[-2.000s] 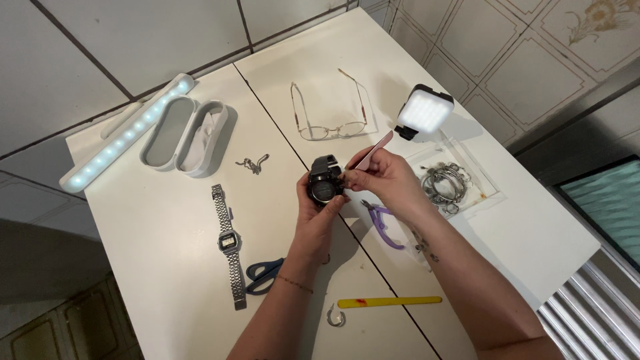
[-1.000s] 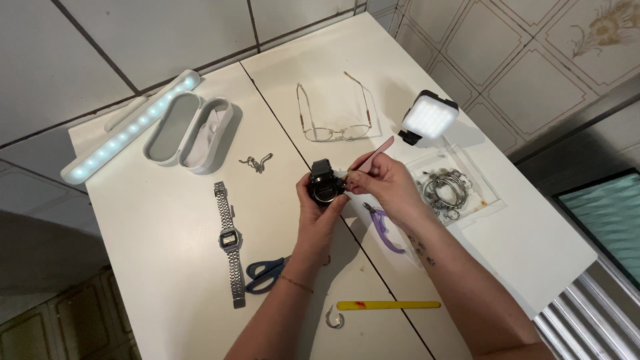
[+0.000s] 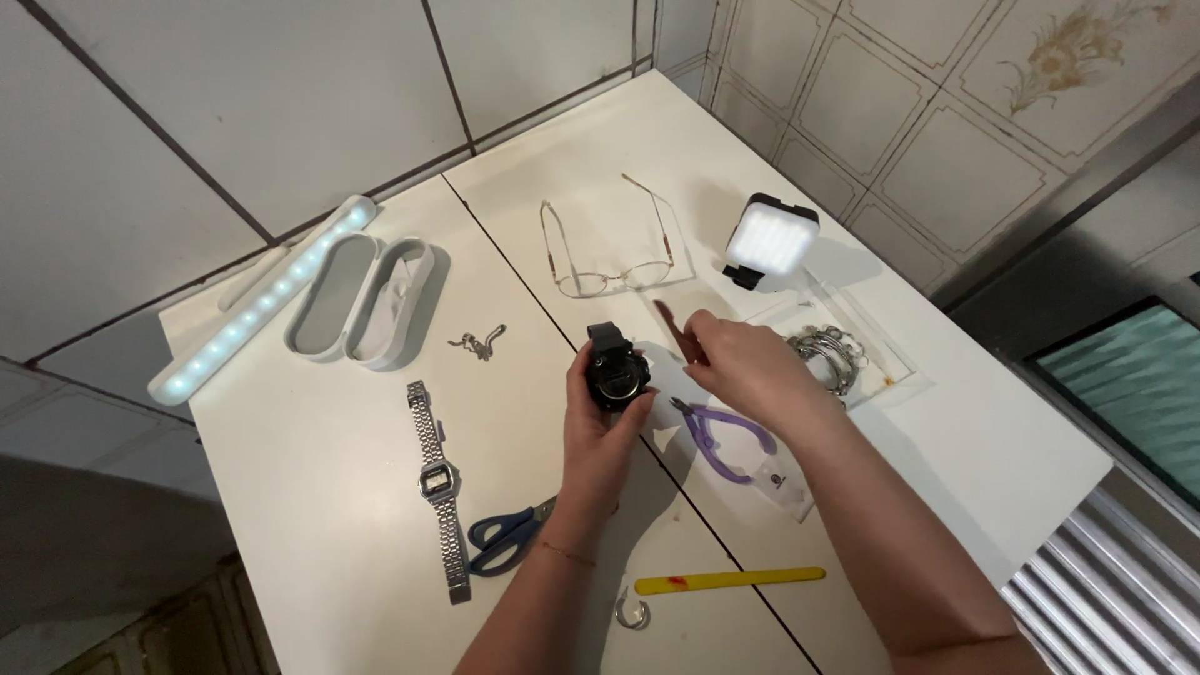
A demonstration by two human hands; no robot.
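Observation:
My left hand point(image 3: 600, 422) grips a black digital wristwatch point(image 3: 619, 373), its face turned up. To the right of the watch, my right hand point(image 3: 741, 361) pinches a slim pinkish-brown tool point(image 3: 677, 328); its kind cannot be told. Purple-handled nippers point(image 3: 717, 436) lie below the right hand, partly over a small clear bag point(image 3: 783, 483). Beside my left wrist are blue-handled scissors point(image 3: 506, 536), and a silver metal digital watch point(image 3: 438, 482) is stretched out farther left. A yellow nail file point(image 3: 731, 580) and a silver hoop point(image 3: 632, 611) rest near the front, between my forearms.
Wire-framed eyeglasses point(image 3: 614, 279) lie beyond the hands, with a lit LED panel point(image 3: 773, 239) to their right. Silver bracelets point(image 3: 830, 356) sit in a clear tray point(image 3: 895, 375). At left are a thin chain point(image 3: 480, 342), an opened white case point(image 3: 352, 354) and a lit LED bar point(image 3: 262, 305).
My right hand has moved away from the black watch to the right, still holding the slim tool. The left hand keeps hold of the watch.

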